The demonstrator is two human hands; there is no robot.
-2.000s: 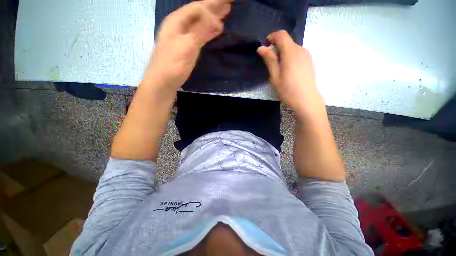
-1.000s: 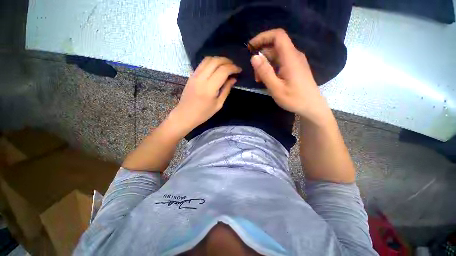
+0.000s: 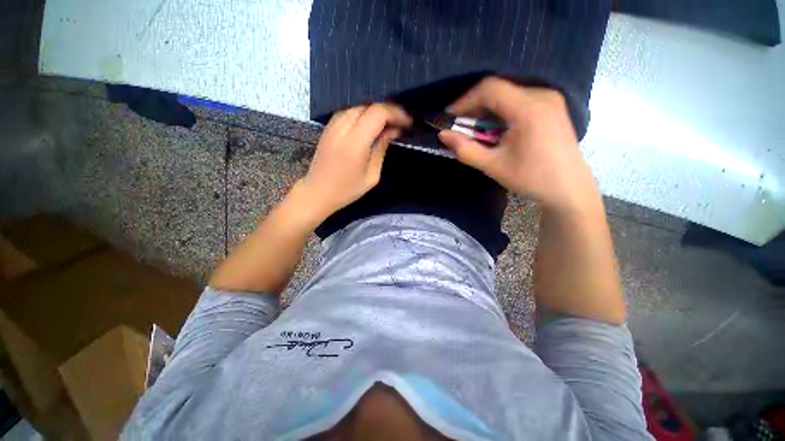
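Note:
Dark pinstriped trousers lie over the white tabletop, their near edge at the table's front edge. My left hand is at that near edge, its thumb and fingertips closed together on the dark cloth; the fingertips are slightly blurred. My right hand holds small thread snips with white and pink-red handle parts between thumb and fingers. The dark tip points left toward my left fingertips. Whether a thread is pinched is too small to tell.
The white tabletop spreads to both sides. Another dark cloth lies at the far right. Dark pieces hang at the table's front edge, left and right. Cardboard boxes stand at lower left, a red plastic item at lower right.
The trousers were bunched and now lie flatter with stripes showing. My left hand came down to the near edge. My right hand moved right and nearer, and the snips' handles now show.

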